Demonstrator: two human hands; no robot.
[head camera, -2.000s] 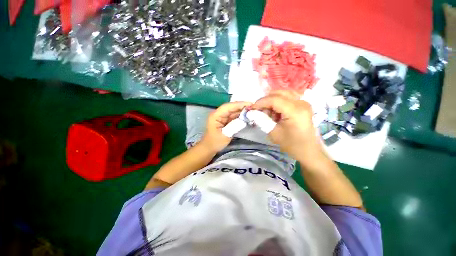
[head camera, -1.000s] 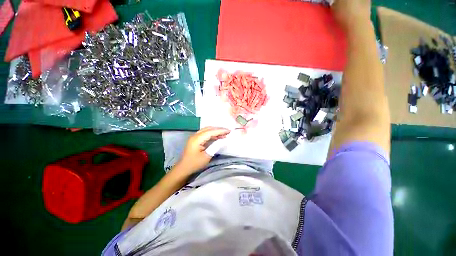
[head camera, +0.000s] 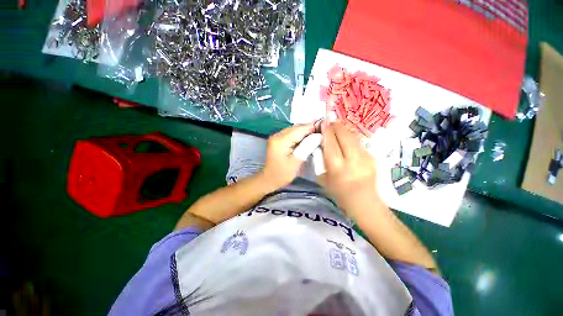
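My left hand (head camera: 287, 152) and my right hand (head camera: 347, 157) meet at the near edge of the white board (head camera: 315, 74), white cots on their digits. Their fingertips pinch a small dark piece (head camera: 319, 125) between them; its exact shape is too small to tell. Red strips (head camera: 361, 99) lie in a pile on the board just beyond my hands. Dark blocks (head camera: 449, 139) lie in a pile on the board's right side.
A heap of metal clips (head camera: 213, 52) lies on clear plastic at upper left. A red sheet (head camera: 426, 46) behind the board holds rows of finished assemblies (head camera: 501, 11). Brown cardboard (head camera: 543, 133) is at the right edge. A red stool (head camera: 102, 176) stands on the floor at left.
My right hand has come back from the far edge of the red sheet to my left hand. Both now hold a small piece near the red strips. The view has shifted.
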